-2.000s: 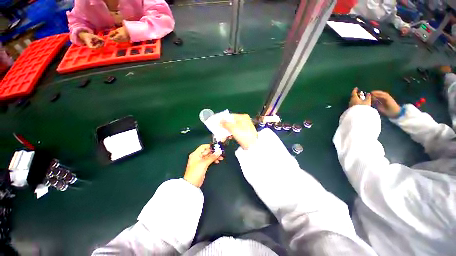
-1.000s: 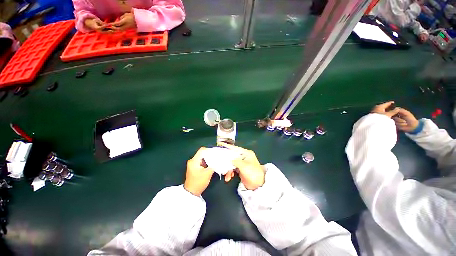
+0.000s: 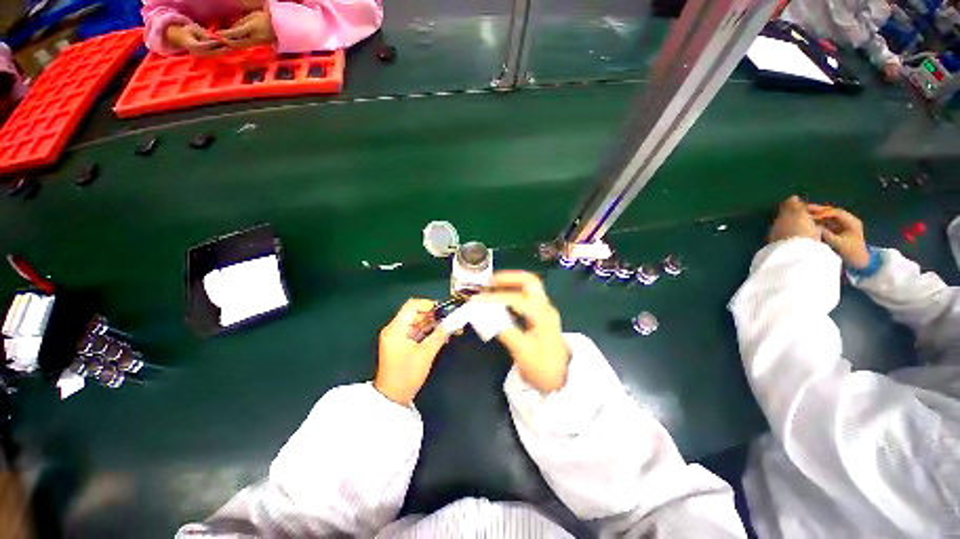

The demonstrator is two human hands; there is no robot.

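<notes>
My left hand (image 3: 408, 350) holds a small dark part (image 3: 446, 310) with a shiny edge between thumb and fingers, partly hidden. My right hand (image 3: 535, 328) grips a white wiping cloth (image 3: 484, 317), which lies against the part. Just beyond my hands stands an open squat jar (image 3: 472, 270) with a pale label, its lower part hidden by my right hand. Its round whitish lid (image 3: 440, 238) is flipped open to the left. A black wipe tray (image 3: 196, 286) holding white wipes is to the left.
Silver-rimmed discs (image 3: 625, 271) form a row by the metal post (image 3: 658, 126); one disc (image 3: 644, 323) lies nearer me. More parts (image 3: 108, 355) sit left beside a white block (image 3: 28, 328). A neighbour's hands (image 3: 826, 230) work at right. A pink-sleeved person works over a red tray (image 3: 226, 82).
From a second ago, the cloth has shifted off the part, uncovering some of it, and my right hand has risen slightly. Earlier, the cloth was over the jar mouth.
</notes>
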